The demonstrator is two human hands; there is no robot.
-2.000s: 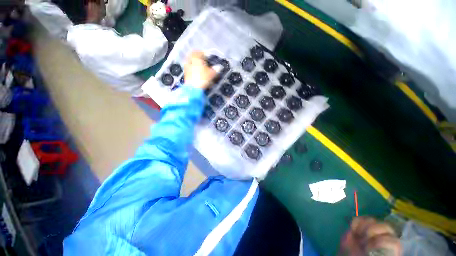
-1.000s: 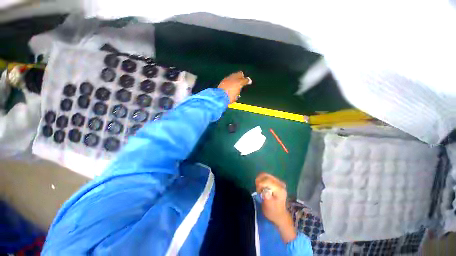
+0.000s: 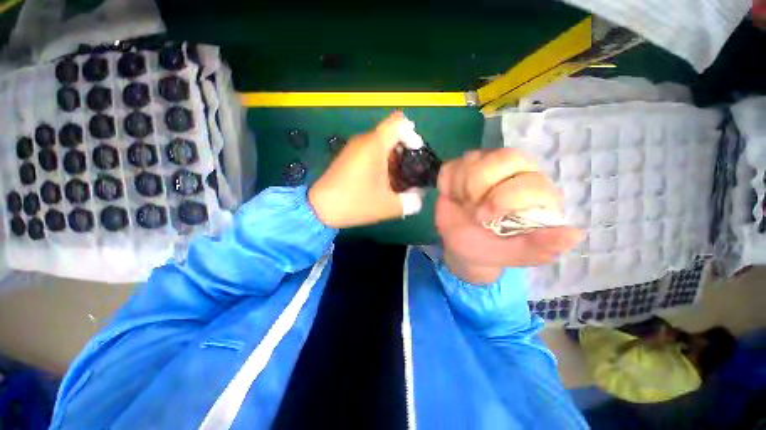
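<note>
My left hand (image 3: 361, 178), with pale covers on its fingertips, grips a black moulded part (image 3: 413, 166) over the green mat. My right hand (image 3: 502, 206) is a closed fist against the part's right side. A small silvery-white item (image 3: 522, 221) shows in that fist; its shape is unclear. Several loose black parts (image 3: 295, 173) lie on the mat left of my left hand. The white-lined tray (image 3: 126, 254) at the left holds rows of black parts, with bare white pockets at its upper left. The mat under my hands is hidden.
Yellow tape (image 3: 361, 99) crosses the mat beyond my hands. A small dark object (image 3: 333, 61) lies past it. A stack of trays under a pocketed white sheet (image 3: 621, 185) stands at right. White sheeting (image 3: 680, 25) hangs at upper right. A person in yellow (image 3: 638, 365) is at lower right.
My left hand has come back from beyond the tape to the middle and now holds a black part. My right hand has risen to meet it. The white wipe and orange stick no longer show.
</note>
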